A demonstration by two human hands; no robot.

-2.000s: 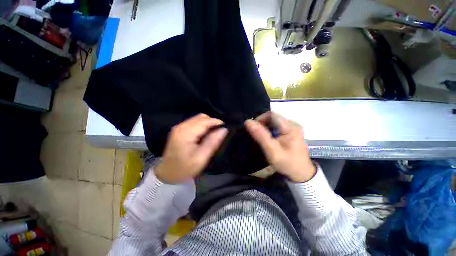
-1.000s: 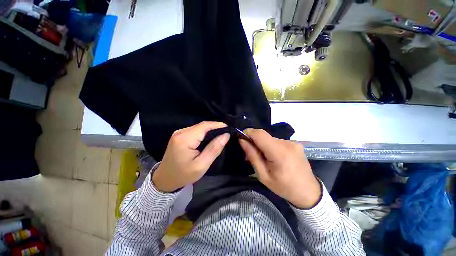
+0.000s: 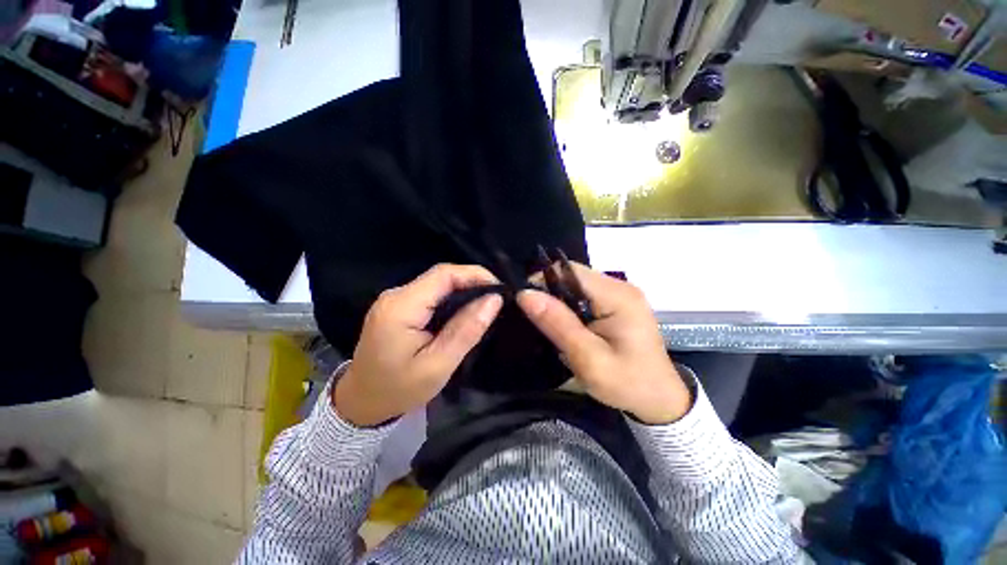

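Note:
A black garment piece lies over the table left of the machine and hangs over its front edge. My left hand pinches a fold of the black cloth between thumb and fingers. My right hand pinches the cloth beside it with thumb and index finger. Small thread snips sit in my right hand, with two pointed blades apart and pointing up over the cloth; their handle end is hidden in the fingers. The fingertips of both hands nearly meet.
The sewing machine head stands over the brass-yellow bed. Black-handled scissors lie on the bed at right. A blue strip is at the left table edge. A blue plastic bag is below the table at right.
The snips, earlier down at the left fingertips, now point upward with blades apart in my right hand. My right fingertips have moved onto the cloth. A dark cloth end beyond my right hand is mostly hidden.

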